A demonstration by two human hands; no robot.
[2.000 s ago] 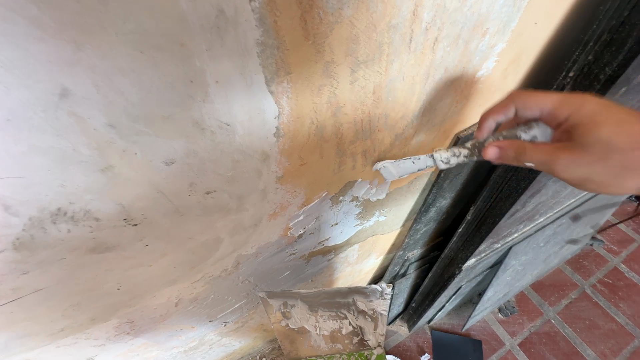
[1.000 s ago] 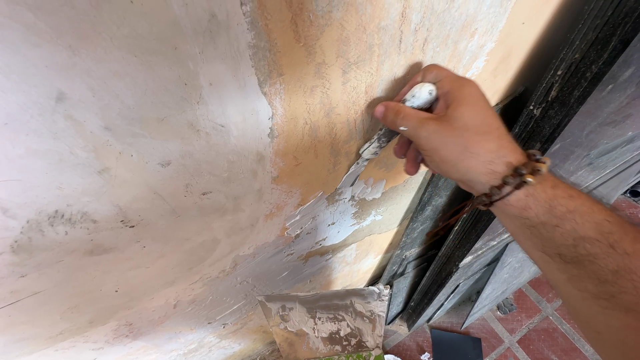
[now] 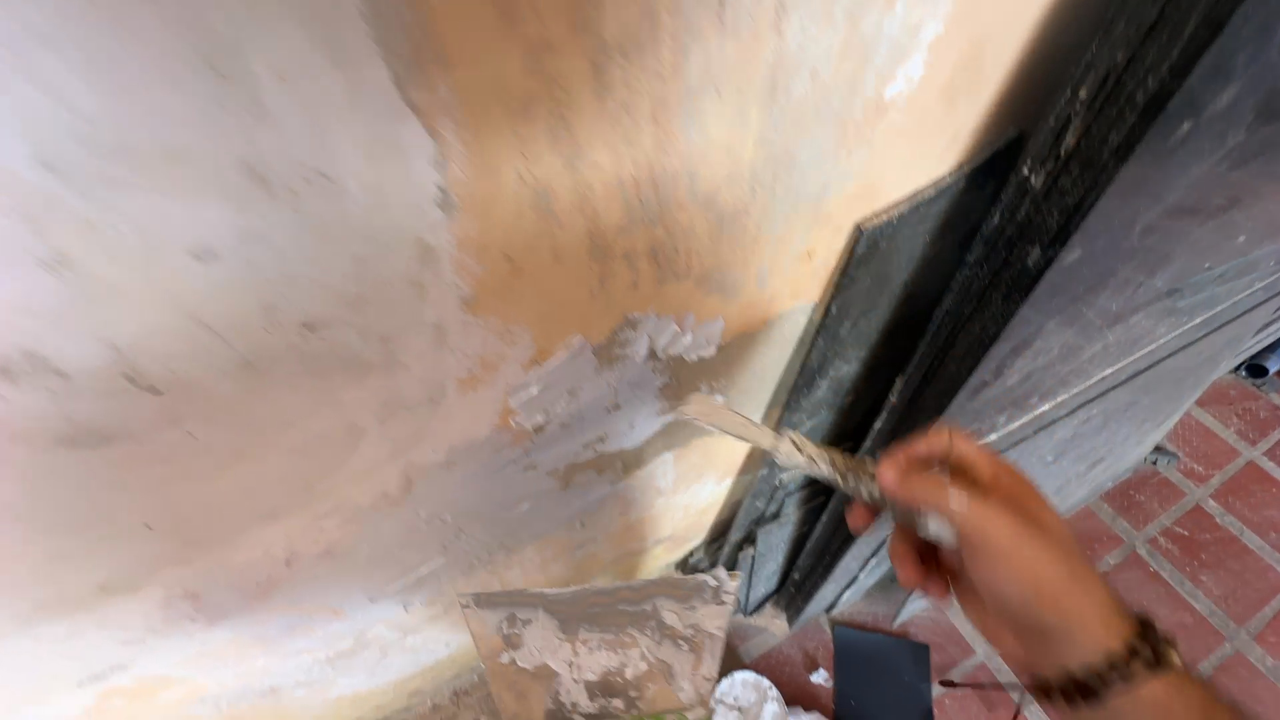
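My right hand [image 3: 985, 545], with a beaded bracelet at its wrist, is closed around the handle of a putty knife [image 3: 790, 450] crusted with filler. The knife's blade points left, at or near the wall, just right of a patch of wet grey-white filler [image 3: 610, 385]. Whether the blade touches the wall is unclear. That patch lies across the ochre part of the wall [image 3: 580, 200], beside the smoother whitish plaster [image 3: 220, 300]. A flat board [image 3: 610, 650] smeared with filler is at the bottom centre. My left hand is out of view.
Dark slabs or panels [image 3: 860, 300] lean along the wall at the right, with larger grey panels [image 3: 1130, 270] beside them. Below are red floor tiles [image 3: 1200, 510], a dark square sheet [image 3: 880, 670] and a white filler-covered thing [image 3: 748, 697] beside the board.
My right hand has moved down and to the right from the ochre wall, still holding the putty knife. The filler patch's upper edge looks broader than before.
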